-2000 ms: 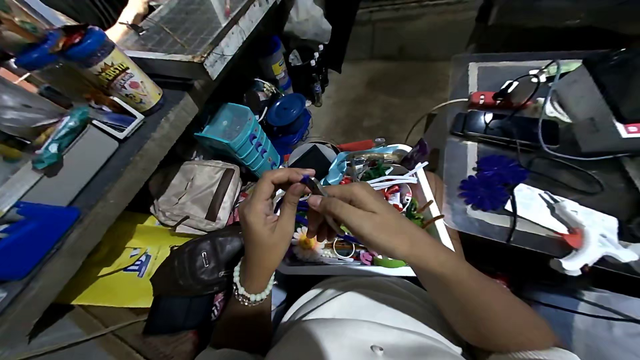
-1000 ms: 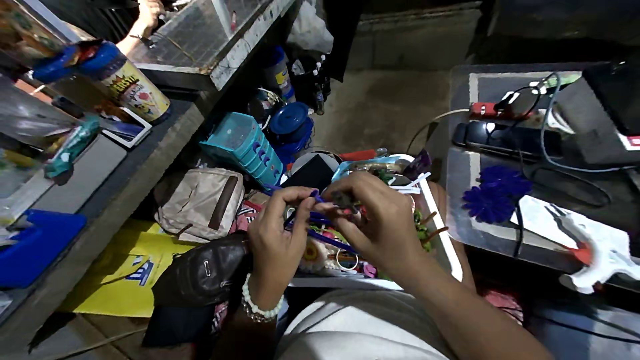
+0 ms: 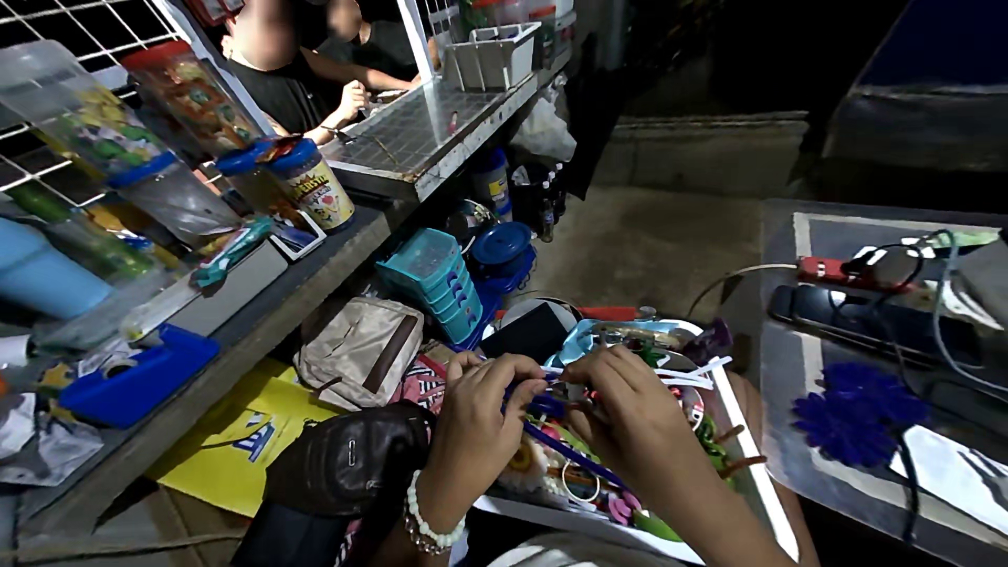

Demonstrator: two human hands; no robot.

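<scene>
Both hands meet over a white tray [image 3: 756, 465] of craft bits. My left hand [image 3: 488, 425], with a beaded bracelet at its wrist, pinches a thin blue-purple fuzzy strip, likely a pipe cleaner [image 3: 567, 450], near its fingertips. The fingers of my right hand [image 3: 630, 409] close on the same blue piece from the other side; its exact shape there is hidden by the fingers. A length of the strip slants down to the right below the hands. White pipe cleaners [image 3: 685, 376], a white ring [image 3: 581, 482] and brown stems lie in the tray.
On the right table are a blue fuzzy flower [image 3: 858, 413], a phone [image 3: 874, 327] and a red power strip [image 3: 835, 272] with cables. Left are a shelf with jars [image 3: 323, 189], a blue tape dispenser [image 3: 138, 378], teal drawers [image 3: 437, 283] and a beige bag [image 3: 362, 350]. People sit beyond the counter.
The view has tilted up, bringing the people and more jars in. Both hands stay close together over the tray, with the blue strip now showing more plainly below them.
</scene>
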